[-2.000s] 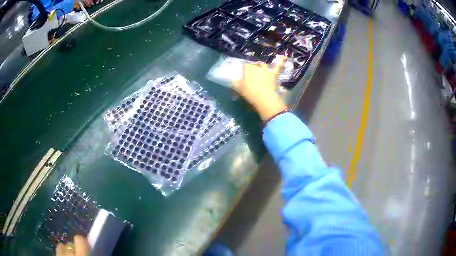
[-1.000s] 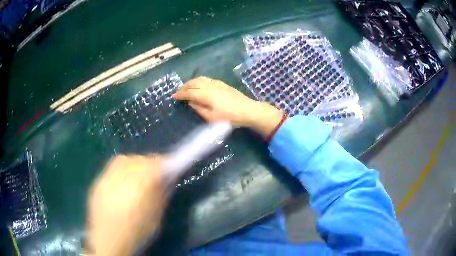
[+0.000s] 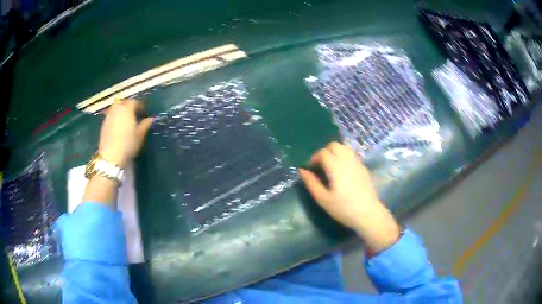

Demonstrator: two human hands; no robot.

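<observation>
A clear sheet with rows of dark dots (image 3: 229, 151) lies flat on the green bench between my hands. My left hand (image 3: 122, 133) is at its upper left corner, thumb and fingers apart, holding nothing that I can see. My right hand (image 3: 350, 193) is just right of its lower right corner, fingers bent with a gap to the thumb, and appears empty. The white flat block (image 3: 132, 222) lies on the bench, partly hidden under my left forearm. The picture is blurred, so any fingertip contact with the sheet is unclear.
Two cream strips (image 3: 160, 77) lie beyond the sheet. Overlapping dot sheets (image 3: 380, 98) lie to the right, then a whitish film bundle (image 3: 466, 101) and a glossy black tray (image 3: 481, 59). A dark sheet in film (image 3: 27, 208) lies at far left.
My left hand has let go of the white block, now lying at left, and moved up to the sheet's upper left. My right hand has moved from the sheet's top to its lower right.
</observation>
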